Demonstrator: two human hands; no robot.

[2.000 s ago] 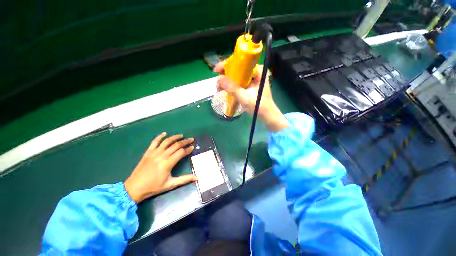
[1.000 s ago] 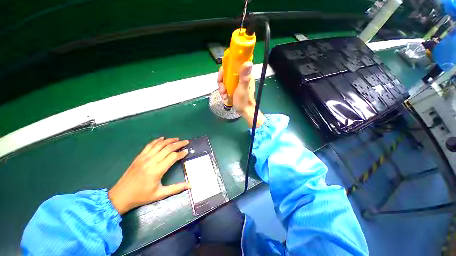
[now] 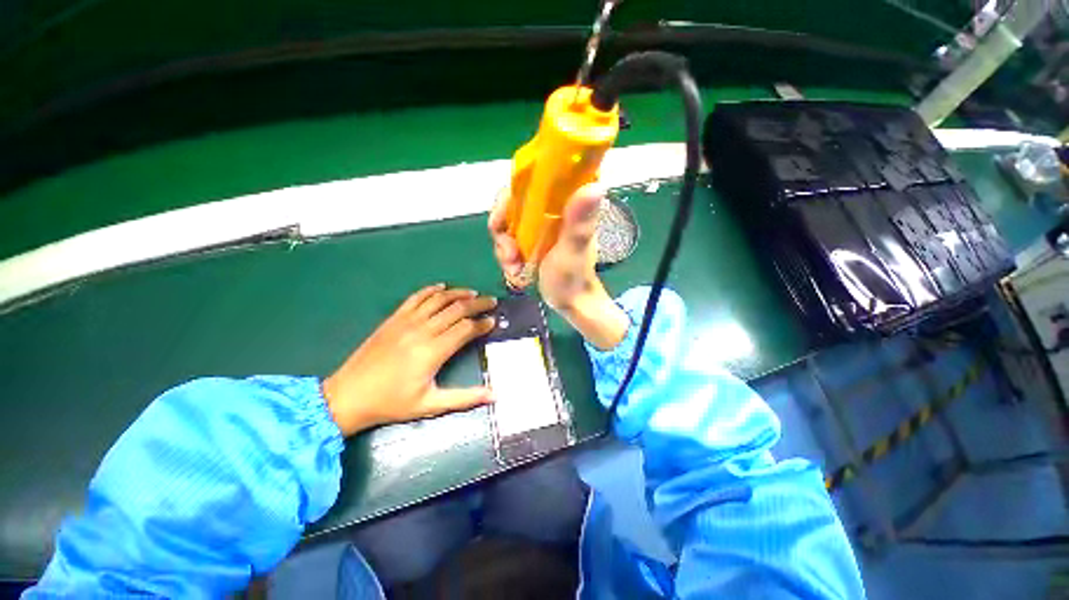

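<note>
A black phone unit [image 3: 524, 387] with a large white block in its middle lies flat on the green bench. My left hand [image 3: 413, 361] lies beside it, fingertips and thumb touching its left edge. My right hand [image 3: 556, 249] is closed around a yellow-orange electric screwdriver [image 3: 556, 164], whose lower end is over the top end of the phone unit. Whether the tip touches the unit cannot be told. A round speckled screw dish [image 3: 615, 230] sits just right of the screwdriver, partly behind my right hand.
A black cable [image 3: 683, 211] loops from the screwdriver's top down past my right wrist. Stacked black blister trays [image 3: 862, 217] lie to the right. A white edge rail [image 3: 387, 202] runs behind the bench, with the green conveyor [image 3: 293, 147] beyond. A clear plastic bag [image 3: 1034, 166] is at far right.
The screwdriver in my right hand has moved from over the screw dish to over the top end of the phone unit. My left hand stays at the unit's left edge. The camera view has shifted.
</note>
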